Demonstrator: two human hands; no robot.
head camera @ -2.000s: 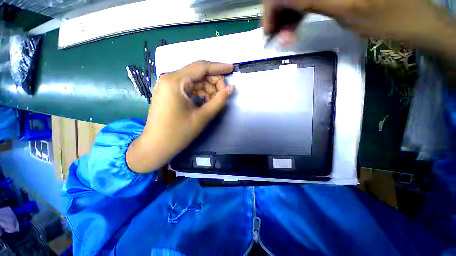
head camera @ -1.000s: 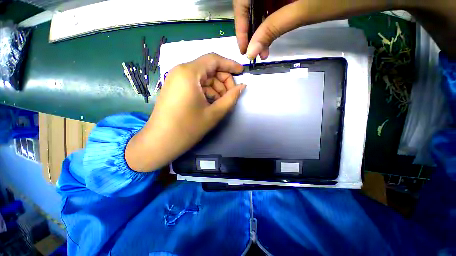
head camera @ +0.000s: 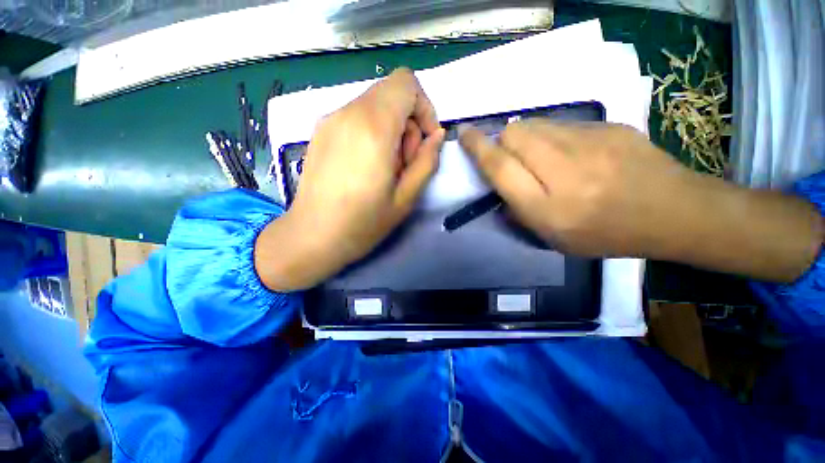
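The tablet rear housing, black-rimmed with a grey centre, lies on white padding in front of me. My left hand is over its left part, thumb and index fingertips pinched together at the far rim; what is between them is too small to tell. My right hand lies over the housing's right part, fingertips at the far rim just right of my left fingertips. A slim black tool sticks out from under my right hand, its tip over the grey centre. Two white labels show on the near rim.
Short black strips lie on the green bench left of the padding. A pile of tan strips lies at the right, beside translucent sheets. A long white bar runs behind. A crinkled clear bag is at far left.
My right hand has come down from beyond the far rim onto the housing, and the black tool now points left under it. My left hand remains at the far rim, shifted slightly left.
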